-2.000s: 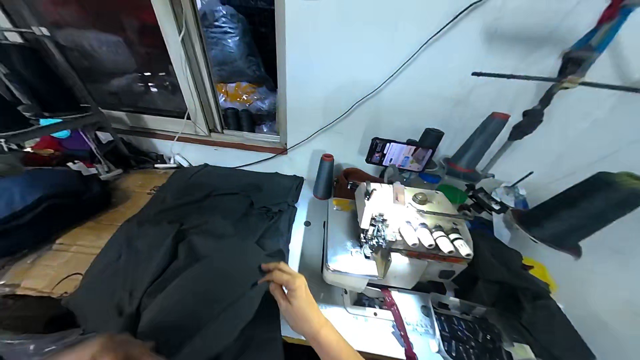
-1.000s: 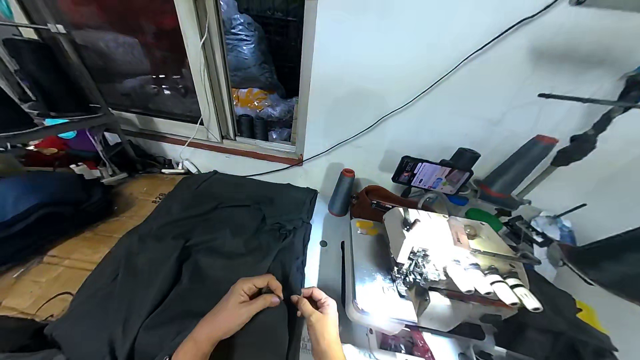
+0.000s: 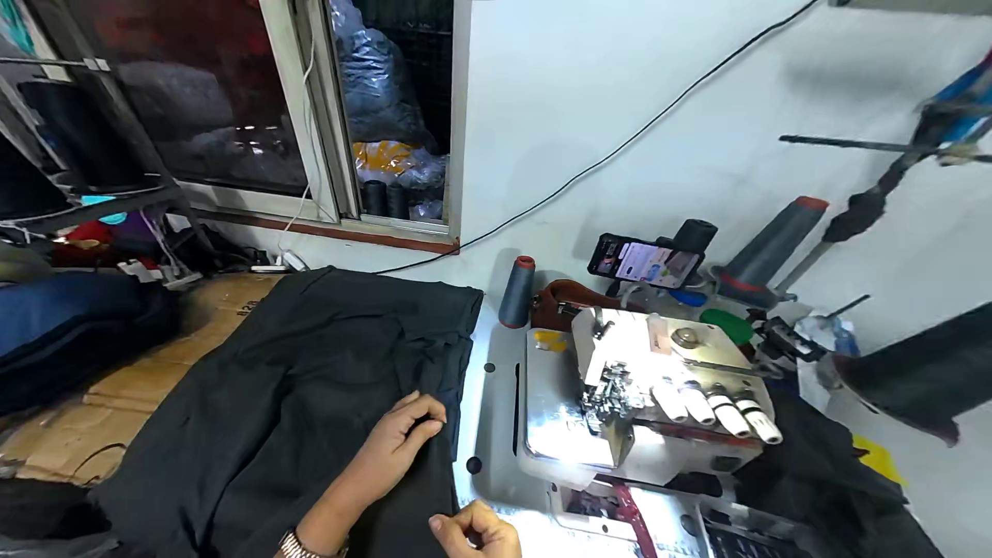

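Note:
Black fabric garments (image 3: 310, 372) lie spread over cardboard and the left edge of the sewing table. My left hand (image 3: 399, 442), a metal watch band at its wrist, rests on the cloth near its right edge, thumb and forefinger pinching a bit of it. Lower down, at the bottom of the view, my right hand (image 3: 477, 531) has its thumb and curled fingers at the cloth's edge; whether it grips the cloth is hidden. To the right stands an overlock sewing machine (image 3: 666, 372) with its lamp-lit top and several white tension knobs.
A grey thread cone (image 3: 518, 293) stands behind the machine plate. A phone (image 3: 645, 261) showing a lit screen leans near the wall. Larger thread cones (image 3: 775, 240) are at the right. Dark blue fabric (image 3: 74, 333) is piled at the left on cardboard (image 3: 209, 310). A window (image 3: 387, 116) is behind.
My hands were close together at the cloth's edge one second ago; now they are apart, the right one lower. Two seconds ago the left hand was low at the bottom left.

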